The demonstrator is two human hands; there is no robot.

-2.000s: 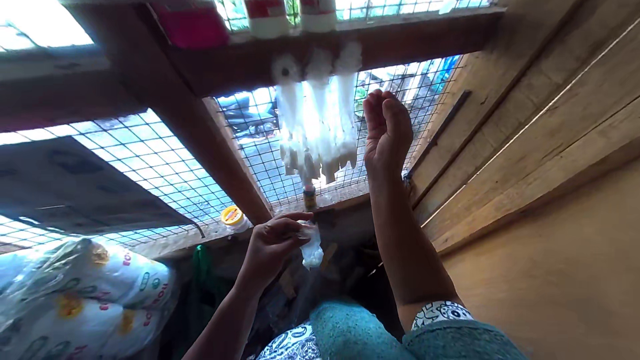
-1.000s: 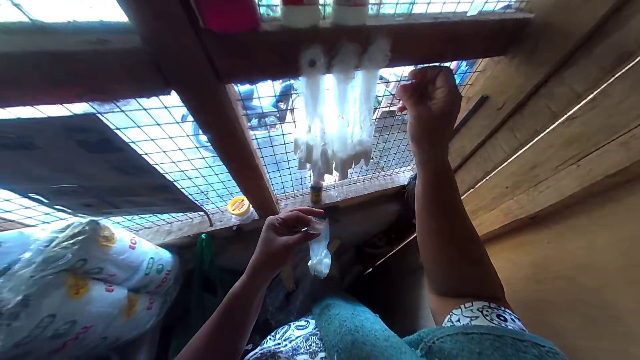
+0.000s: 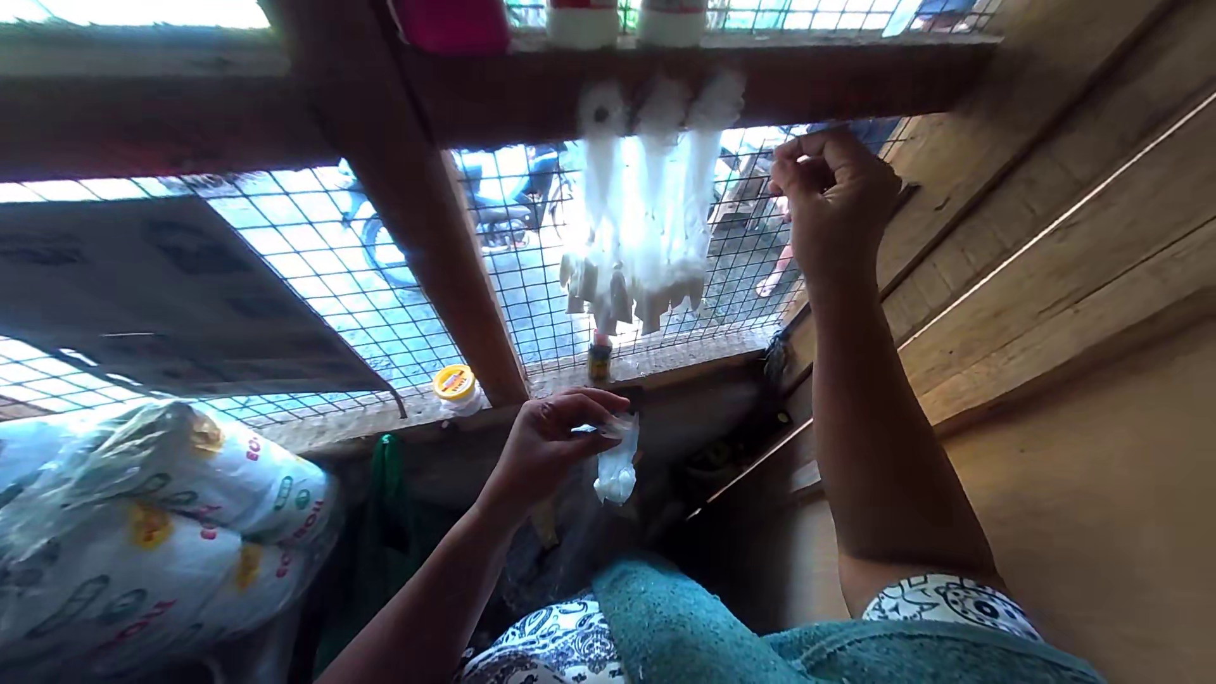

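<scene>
My left hand (image 3: 568, 435) pinches the top of a small clear plastic bag (image 3: 617, 467) that hangs below the sill with something whitish in its bottom. Raised at the right, in front of the wire mesh, my right hand (image 3: 836, 185) has its fingers curled with thumb and fingertips near each other; whether anything thin is between them cannot be told. Between and above the hands, a bunch of translucent plastic strips or bags (image 3: 646, 218) hangs from the wooden beam against bright light. A small dark bottle (image 3: 599, 359) stands on the sill just above my left hand.
A yellow-lidded jar (image 3: 456, 385) stands on the sill, left of a wooden post (image 3: 427, 228). Large plastic-wrapped packs (image 3: 171, 532) are stacked at lower left. Containers, one a pink tub (image 3: 454, 24), line the upper beam. A plank wall (image 3: 1064, 209) bounds the right side.
My right hand has curled its fingers, which were more extended two seconds ago. My left hand still holds the small bag.
</scene>
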